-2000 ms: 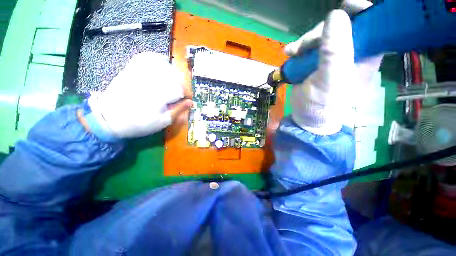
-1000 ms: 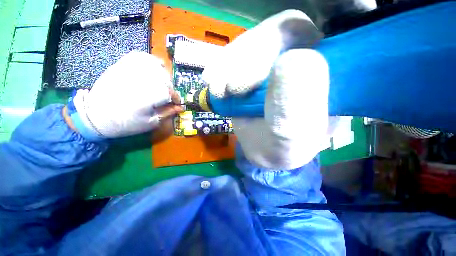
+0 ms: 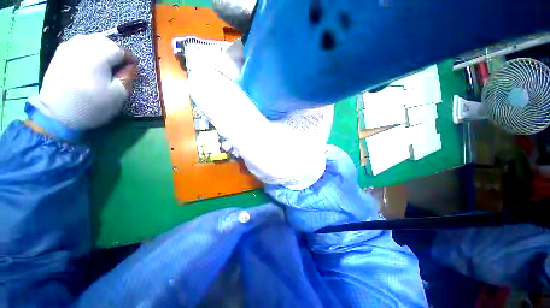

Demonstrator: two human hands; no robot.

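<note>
The green circuit board [image 3: 211,148] sits on the orange fixture [image 3: 211,184], mostly hidden by my right hand and the tool. Part of the pale heatsink [image 3: 202,53] shows at its far edge. My gloved right hand [image 3: 271,135] is closed around the big blue electric screwdriver [image 3: 338,54]; its tip is hidden. My gloved left hand [image 3: 90,78] is over the screw tray [image 3: 158,90], its bare fingertips together above the silver screws [image 3: 142,54]. Whether they pinch a screw is too small to tell. The marker pen [image 3: 129,27] lies on the screws, partly behind my left hand.
White cards [image 3: 392,144] lie in overlapping stacks on the green mat right of the fixture. A small white fan [image 3: 515,96] stands at the right. Pale green sheets [image 3: 21,57] lie at the far left. A black cord [image 3: 386,225] crosses my right sleeve.
My left hand has moved from the board's left edge to the screw tray. My right hand and the screwdriver moved left over the board, and the tool now hides more of the view.
</note>
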